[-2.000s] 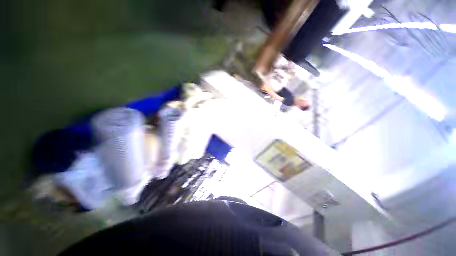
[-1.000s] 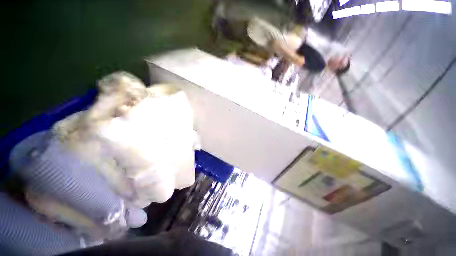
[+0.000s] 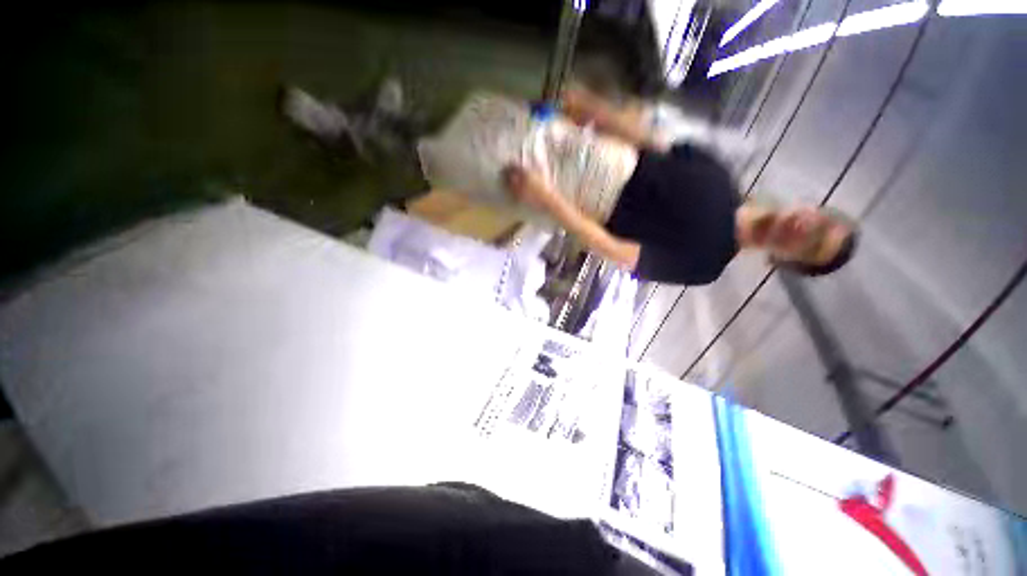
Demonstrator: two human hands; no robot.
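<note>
Neither of my hands is in the picture. The view is turned sideways. Nearest in front is a large white panel or board (image 3: 259,360), partly overexposed, with printed black text and small dark pictures, a blue stripe and a red mark towards the lower right. A dark curved shape (image 3: 338,534), blurred and possibly my clothing, covers the bottom edge of the view.
A person (image 3: 687,214) in a dark top stands beyond the panel, holding a large pale sack or bundle (image 3: 574,169). A brown carton (image 3: 464,214) and pale wrapped material (image 3: 422,245) lie beside them. Green floor (image 3: 169,124) shows upper left. Bright tube lights are overhead.
The view has moved up to the white panel's printed side. The blue bin with pale rolls and sacks has left the picture. The person appears larger and nearer.
</note>
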